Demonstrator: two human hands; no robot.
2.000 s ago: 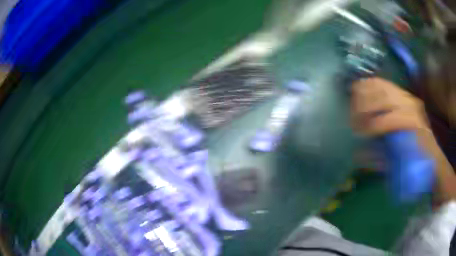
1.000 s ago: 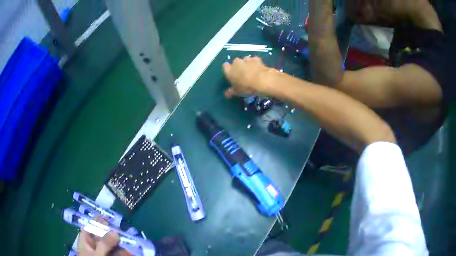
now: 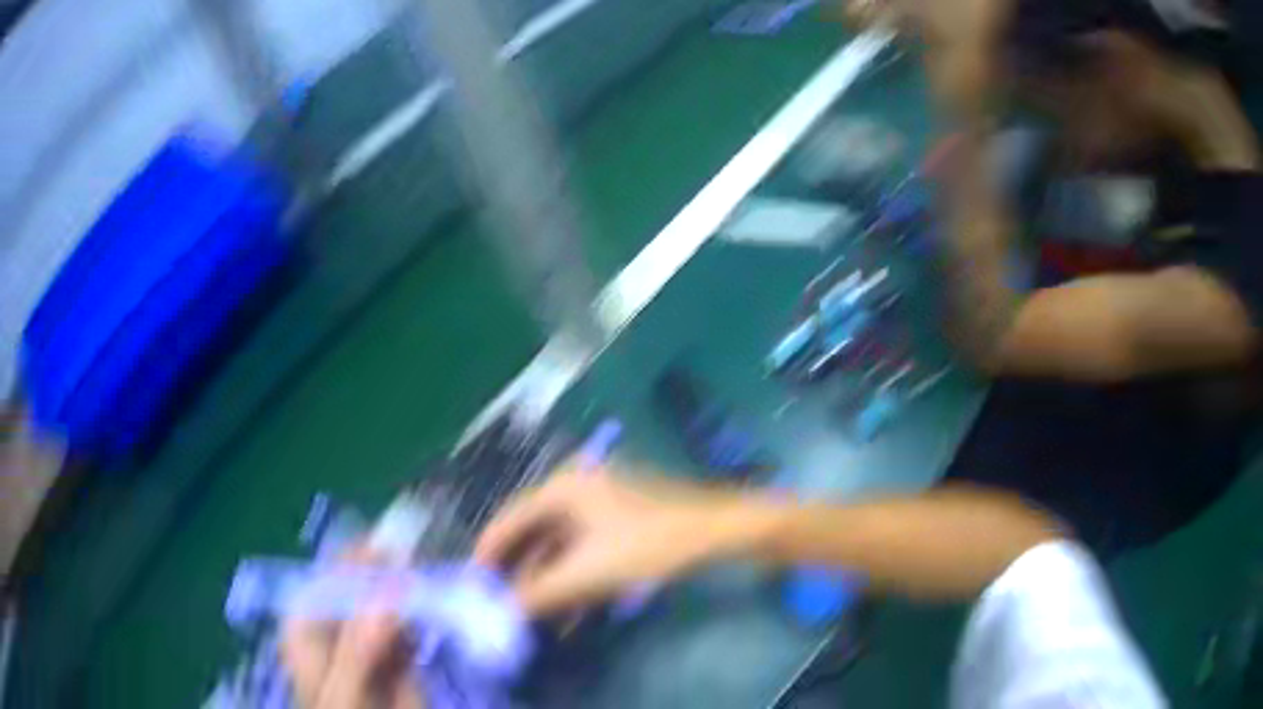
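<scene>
The view is blurred. My left hand [image 3: 353, 651] is at the lower left, closed around a white-lavender device housing [image 3: 326, 593]. My right hand [image 3: 596, 533] is just right of it, with bent fingers near the housing's right end; I cannot tell if it holds anything. Other lavender housings [image 3: 249, 679] lie under and around my left hand. The blue-and-black electric screwdriver [image 3: 706, 423] lies on the bench, partly hidden behind my right forearm. The dark screw tray [image 3: 492, 464] shows partly behind my right hand. A lavender end [image 3: 600, 441] sticks up behind my right hand.
Blue-and-dark motor parts with wires [image 3: 838, 326] lie on the bench at upper right. Another worker's arm [image 3: 970, 208] is beyond them. A pale post [image 3: 520, 180] stands at the white edge strip [image 3: 734, 187]. Blue bins [image 3: 153, 291] are at left.
My right hand has come back from the motor parts to beside my left hand. The view has shifted, so bench things appear further right. My left hand still holds a housing.
</scene>
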